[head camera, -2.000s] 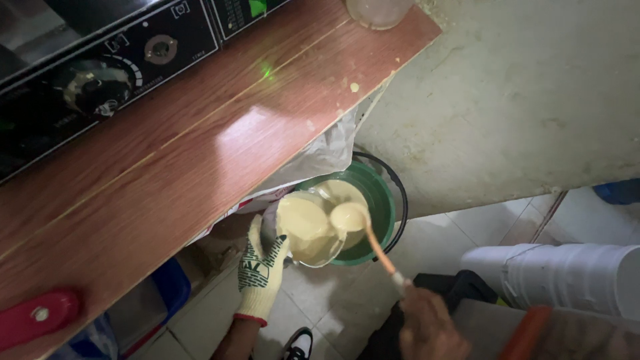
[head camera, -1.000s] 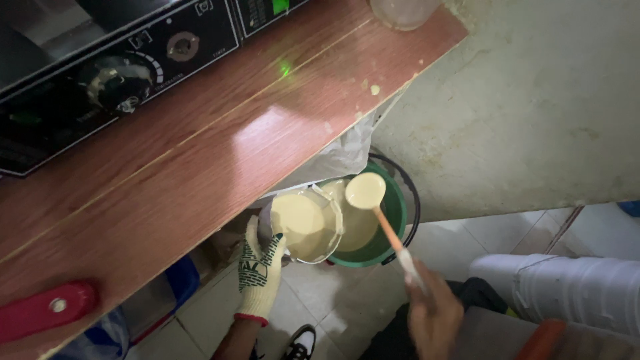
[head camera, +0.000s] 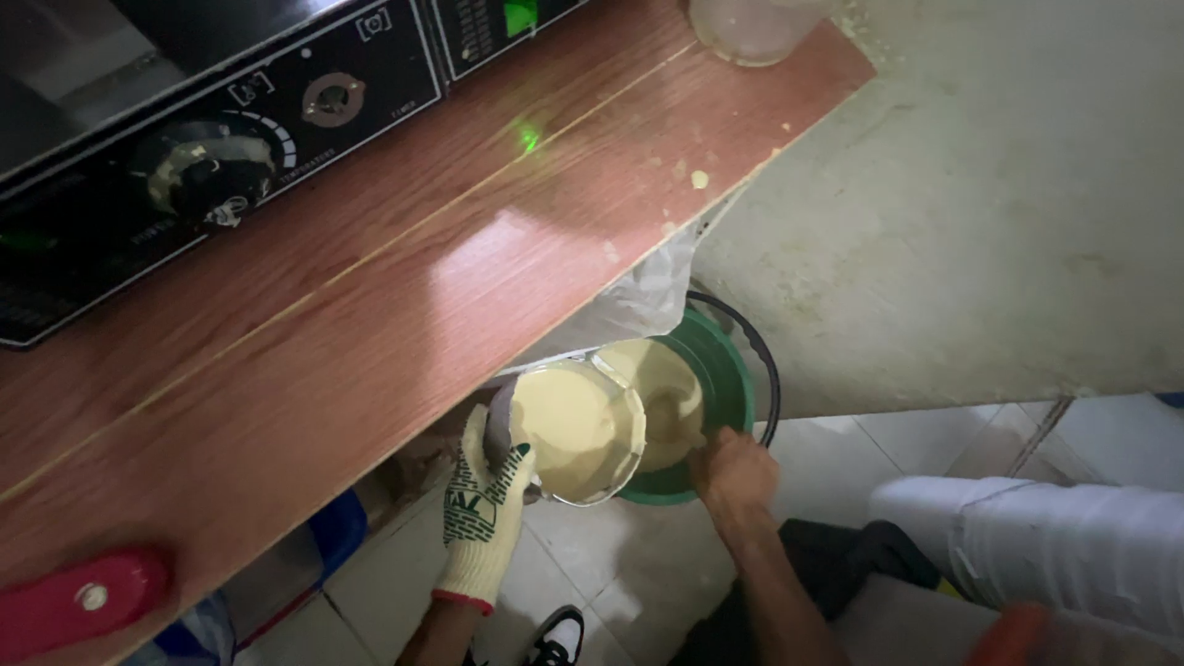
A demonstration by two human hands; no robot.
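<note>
My left hand (head camera: 490, 499), in a cream knitted glove with green grip dots, holds a round container (head camera: 578, 430) by its side. Pale yellow batter nearly fills it. The container is over the left part of a green bucket (head camera: 731, 370) with a black handle, which holds more of the batter (head camera: 671, 402). My bare right hand (head camera: 737, 472) is closed at the bucket's right front rim. The ladle that it held in the earlier frames is hidden now, its bowl apparently down in the bucket.
A wood-look counter (head camera: 370, 305) overhangs the bucket on the left and bears an appliance with knobs (head camera: 208, 176), a plastic container (head camera: 758, 28) and a red handle (head camera: 88, 597). A plastic bag (head camera: 647, 296) hangs beneath its edge. White stacked tubs (head camera: 1045, 546) lie at the right, beside a wall (head camera: 971, 231).
My right hand has moved up and left to the bucket's rim. The ladle, raised full of batter over the bucket a second ago, has gone out of sight. My left hand still holds the container.
</note>
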